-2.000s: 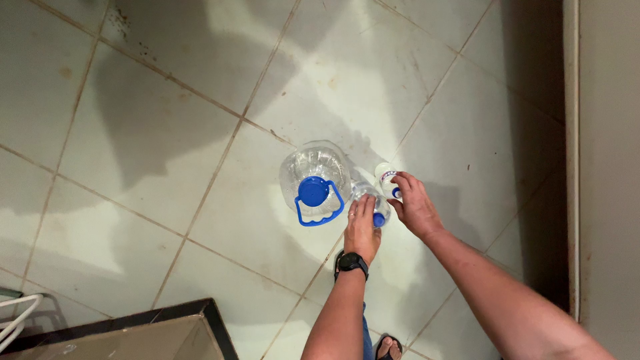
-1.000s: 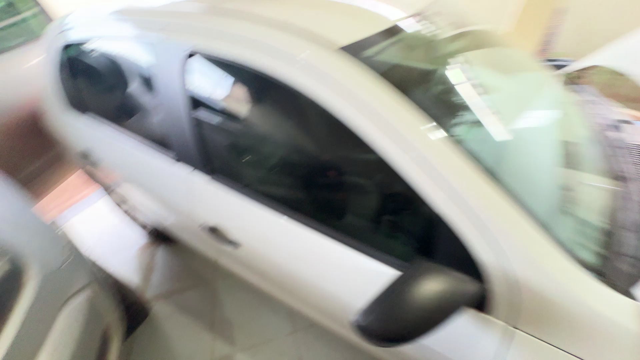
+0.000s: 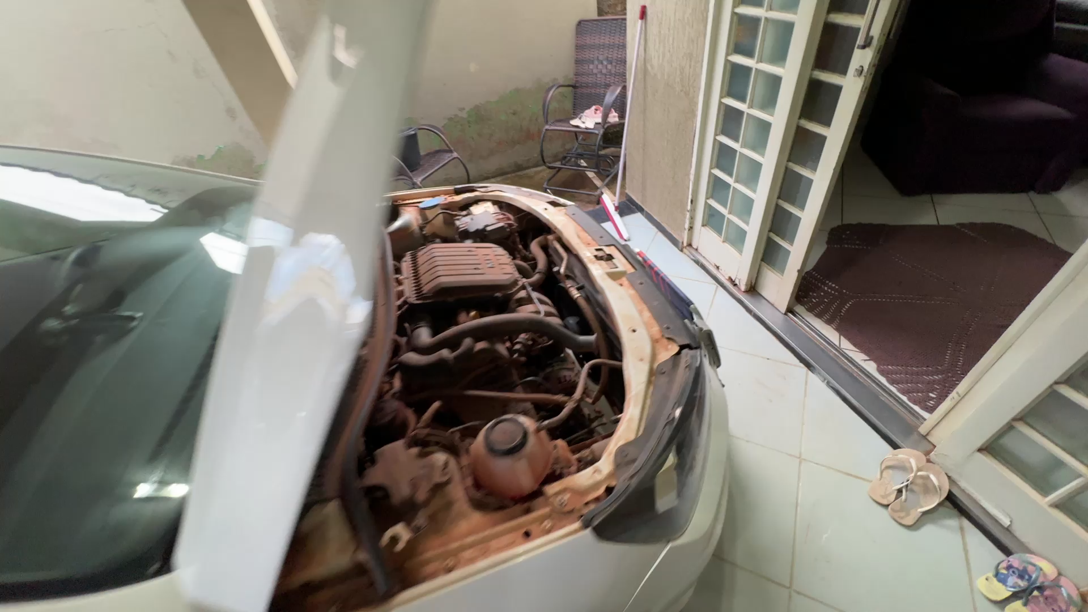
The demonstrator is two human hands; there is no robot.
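Note:
Neither of my hands shows in the head view now, so what they hold cannot be seen. A white car stands at the left with its hood (image 3: 314, 280) raised, seen nearly edge-on. Under it the dusty engine bay lies exposed, with a ribbed engine cover (image 3: 463, 270) and a thick black hose (image 3: 510, 327). The coolant reservoir (image 3: 510, 467) has a dark cap (image 3: 507, 436) on it and sits at the near side of the bay, close behind the headlight (image 3: 654, 476).
Tiled floor runs between the car and a raised door sill (image 3: 841, 395). Beige flip-flops (image 3: 908, 486) and colorful flip-flops (image 3: 1024, 582) lie beside it. A squeegee (image 3: 629, 127) leans on the wall near a wicker chair (image 3: 599, 81). A dark rug (image 3: 926, 297) lies inside the doorway.
The view has swung from the floor, past the car's side windows, to its front. Two seconds ago both hands were at small bottles beside a large clear jug; now hands, bottles and jug are out of view.

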